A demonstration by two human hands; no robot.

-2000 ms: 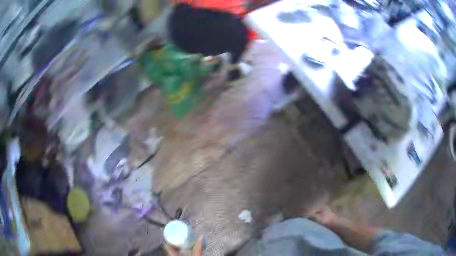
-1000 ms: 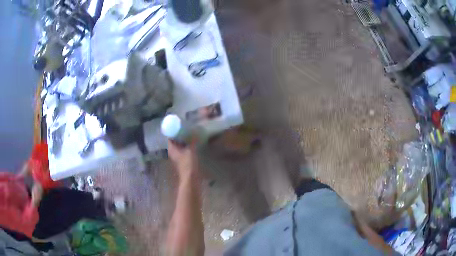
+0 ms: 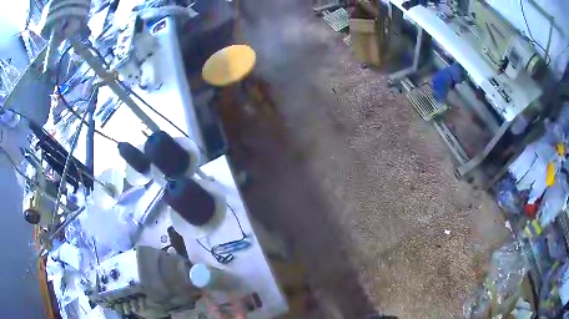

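A thermos bottle or tumbler with a pale green-white round lid stands out over the front part of the white sewing table. My left hand is around its body, small, blurred and partly cut off by the bottom edge. A cream overlock-type sewing machine head is just left of the bottle. Dark thread cones stand on the table above it, beside a pair of scissors or thread snips. My right hand is out of the picture.
A round yellow stool stands by the table. Another sewing table with pedals is at the upper right. A cardboard box is at the top. Clear plastic and heaped cloth line the right.
The view has swung round and further along the table. The thread cones and yellow stool now show beside it. The bottle is still in my left hand, lower in view; the person in red has left view.
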